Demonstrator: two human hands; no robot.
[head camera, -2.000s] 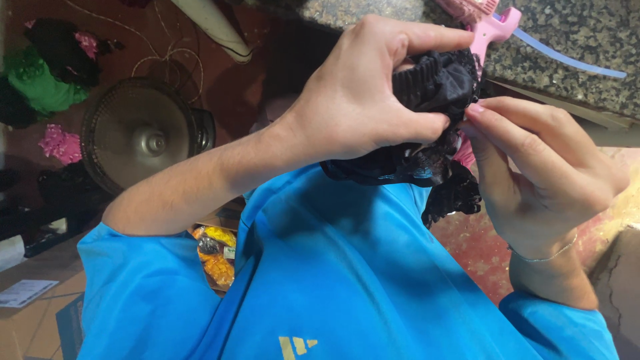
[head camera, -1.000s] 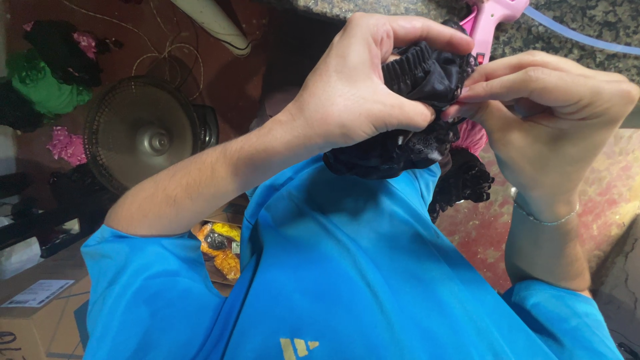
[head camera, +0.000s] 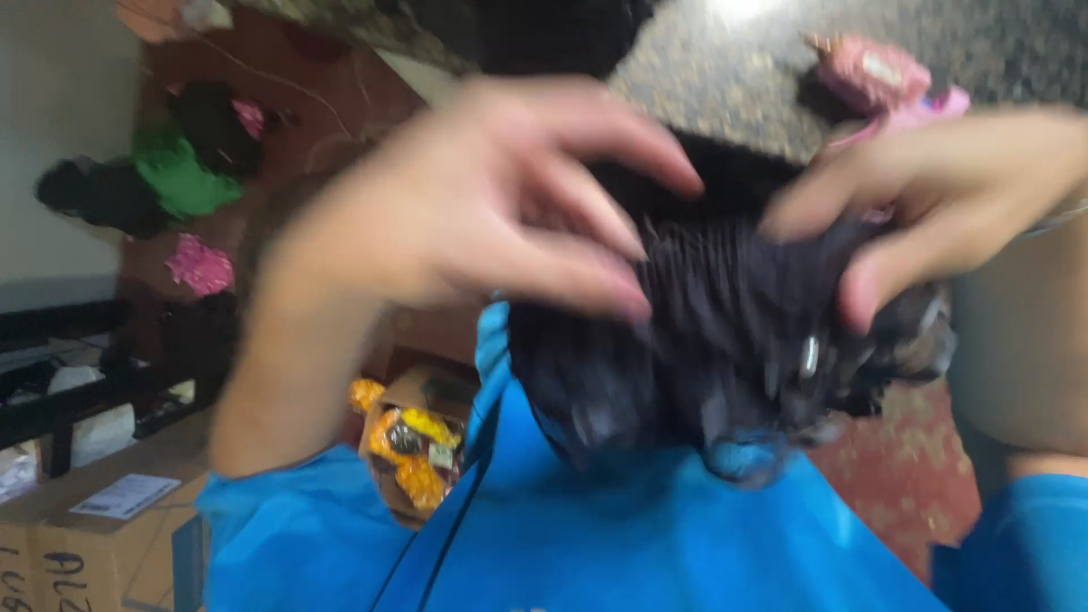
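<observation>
A bunched, shiny black piece of fabric with fine gathered pleats (head camera: 722, 340) lies against the blue shirt, below the counter's edge. My left hand (head camera: 476, 195) is over its left part, blurred, with fingers spread and nothing seen between them. At the fabric's right part is my right hand (head camera: 943, 187), thumb and forefinger apart; blur hides whether it grips any of the cloth. Just above my right hand, a pink glue gun (head camera: 875, 76) rests on the speckled stone counter, its handle partly hidden by that hand.
Black material (head camera: 552, 34) lies on the counter (head camera: 714, 76). Green fabric (head camera: 183, 174) and pink bundles (head camera: 201, 265) are on the floor at left. A box of orange and yellow packets (head camera: 387, 476) stands near my left elbow, with a cardboard box (head camera: 93, 544) at lower left.
My left hand has come off the bunched black fabric it held, its fingers now spread. My right thumb and fingers, earlier pinched together at its edge, are apart. The view has shifted.
</observation>
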